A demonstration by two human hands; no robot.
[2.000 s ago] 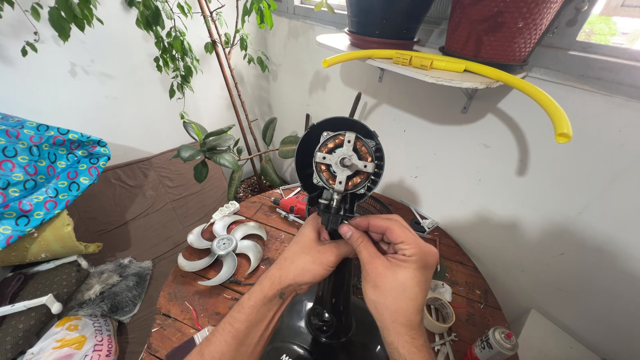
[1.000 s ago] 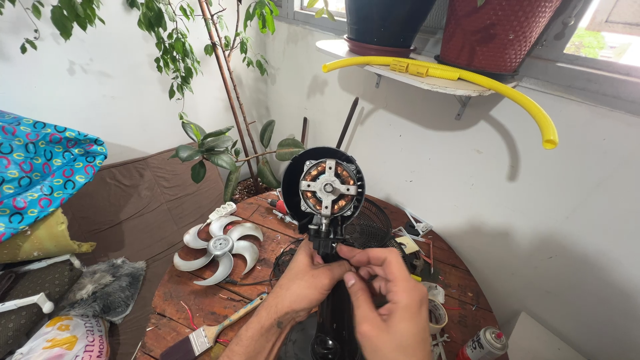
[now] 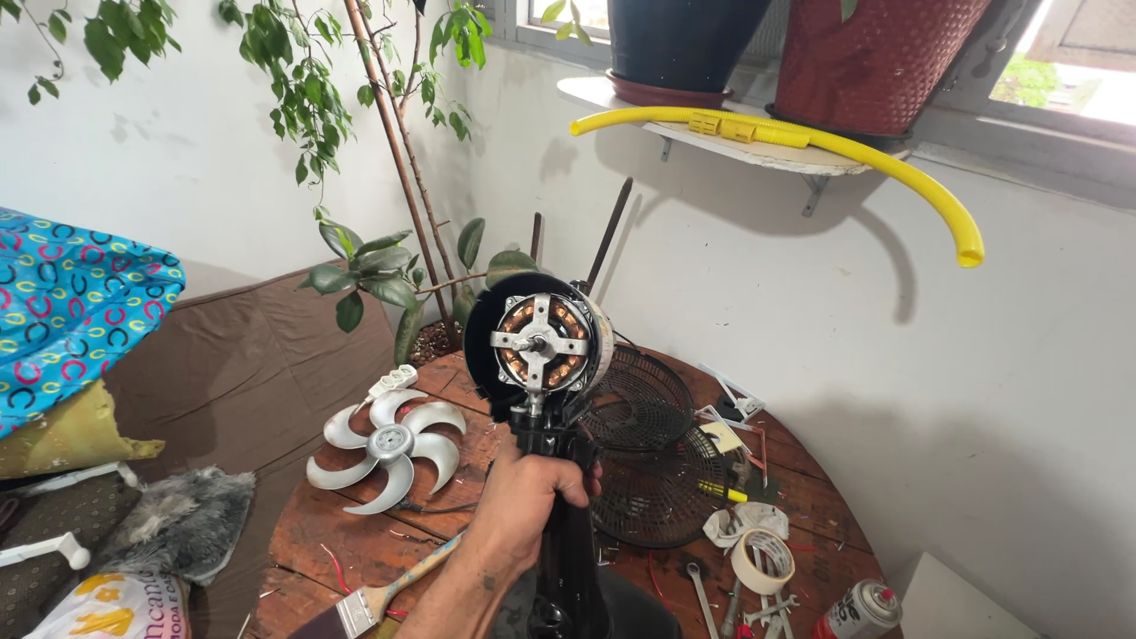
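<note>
My left hand (image 3: 528, 493) is wrapped around the black neck of a fan stand (image 3: 572, 568), just under the motor head. The fan motor (image 3: 540, 343), with copper windings and a metal cross bracket, faces me inside its open black housing (image 3: 484, 342). Its shaft points toward me. My right hand is out of view. A grey fan blade (image 3: 390, 442) lies on the wooden table left of the stand. Black fan grilles (image 3: 657, 488) lie behind and to the right of it.
On the round table (image 3: 825, 524) are a paintbrush (image 3: 382, 599), a masking tape roll (image 3: 763, 561), a wrench (image 3: 701, 599), a spray can (image 3: 861, 612) and a white power strip (image 3: 392, 382). A yellow corrugated tube (image 3: 887, 164) rests on the wall shelf, beside plant pots.
My right hand has left the fan's neck and gone out of view. My left hand now grips the neck in a fist. The motor head has turned somewhat.
</note>
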